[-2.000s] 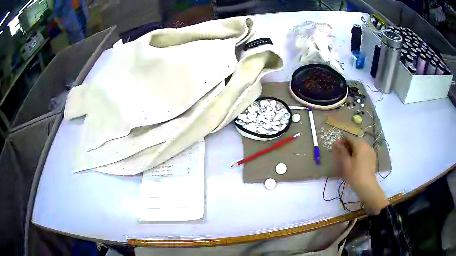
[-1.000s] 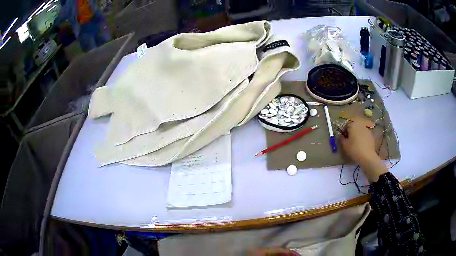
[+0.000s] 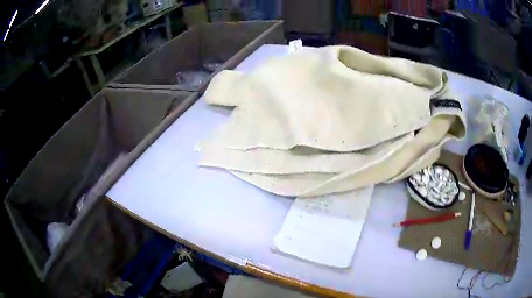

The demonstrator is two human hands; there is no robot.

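No hand is in the picture now. A cream garment (image 3: 326,110) lies spread on the white table, with a black neck label (image 3: 445,104) at its collar on the right. A paper sheet with writing (image 3: 324,227) lies partly under its lower edge. To the right, a round tin full of white buttons (image 3: 433,185) stands on a grey-brown mat (image 3: 429,236). A strip of pale cloth (image 3: 256,289) shows below the table edge at the bottom, mostly cut off.
The mat bears a red pencil (image 3: 429,219), a white and blue pen (image 3: 470,221), a tan strip (image 3: 496,221) and loose buttons (image 3: 436,242). A dark round tin (image 3: 486,169), clear plastic (image 3: 489,119) and dark thread (image 3: 484,280) lie right. Grey fabric bins (image 3: 64,151) stand left.
The view has turned left, so the table things appear further right. The right hand, earlier over the mat, and the fingers at the bottom edge are out of the picture.
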